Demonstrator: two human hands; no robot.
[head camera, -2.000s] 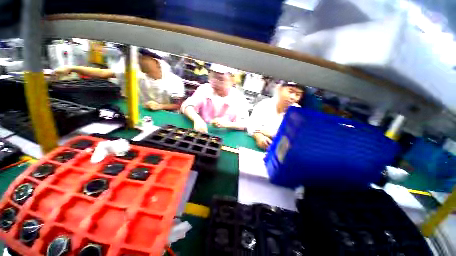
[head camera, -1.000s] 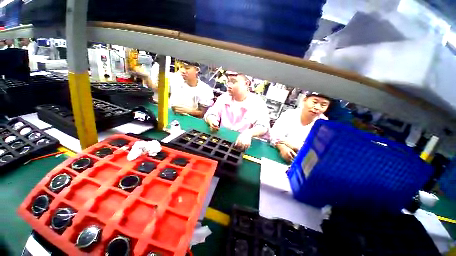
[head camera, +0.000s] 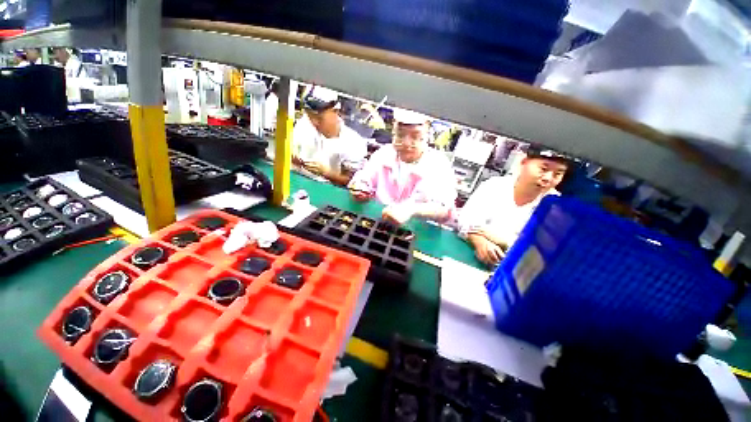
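Note:
Neither of my hands is in the picture. A red watch tray (head camera: 191, 323) lies nearest, at the lower left, tilted in view. Watch heads (head camera: 156, 379) with dark dials sit in its left and front pockets, and a few more in the middle and back. Several pockets are bare red. A crumpled white tissue (head camera: 251, 236) lies on its back part. A black parts tray (head camera: 356, 239) with some small gold-coloured pieces stands behind it. Another black tray (head camera: 461, 387) lies at the bottom edge, its contents dark and hard to tell.
A blue plastic crate (head camera: 613, 276) stands tilted at the right. White paper (head camera: 473, 317) lies beside it. More black trays (head camera: 45, 218) are at the left. A shelf edge (head camera: 395, 78) crosses above, with yellow-banded posts (head camera: 151, 165). Several people sit across the green bench (head camera: 329, 196).
The view has swung left, so the red tray, crate and posts appear farther right. More black trays show at the left. The pink-clad person's hand has moved at the black tray.

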